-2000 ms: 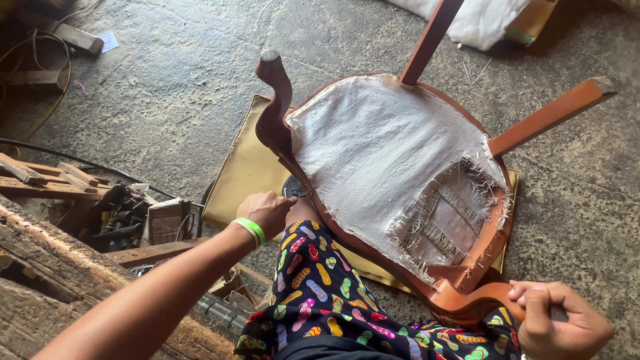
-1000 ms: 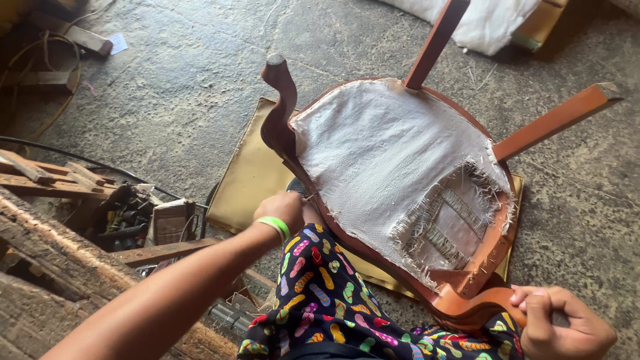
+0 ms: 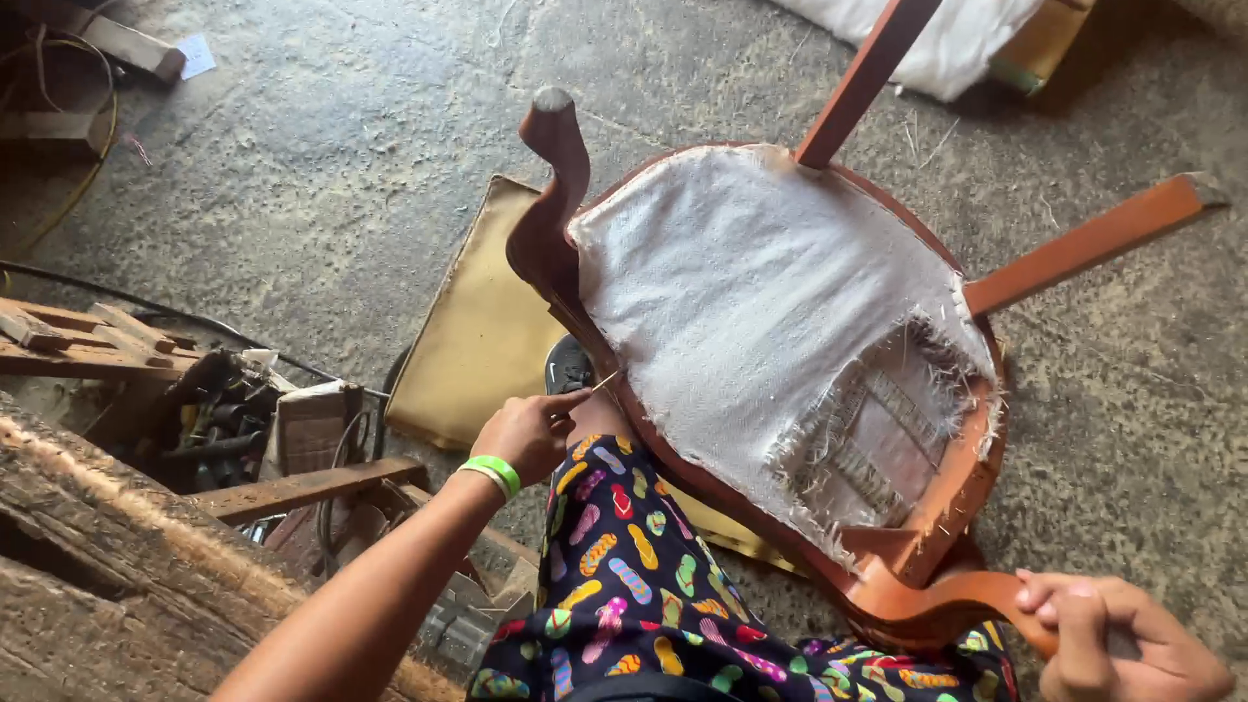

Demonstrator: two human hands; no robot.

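An upturned wooden chair frame point(image 3: 1082, 249) rests against my lap, its legs pointing up and outward. Off-white cloth with frayed edges point(image 3: 741, 283) covers most of the seat's underside; a ragged opening near the right shows webbing strips point(image 3: 902, 409). My right hand point(image 3: 1121, 634) grips the end of a curved front leg point(image 3: 975, 592) at the lower right. Beside the left rail, my left hand point(image 3: 531, 434), with a green wristband, pinches a thin pale sliver or pin point(image 3: 605, 381) between thumb and forefinger. Its tip is at the rail; whether it touches is unclear.
A tan padded panel point(image 3: 468, 341) lies on the concrete floor beneath the chair. To the left are a rough wooden bench point(image 3: 117, 585), a bin of tools point(image 3: 229, 419), wood pieces and a black cable point(image 3: 195, 317). White batting point(image 3: 960, 44) lies at the top right.
My left hand has risen a little from beside the rail, and a thin pale piece now shows in its fingers. My right hand stays on the curved leg.
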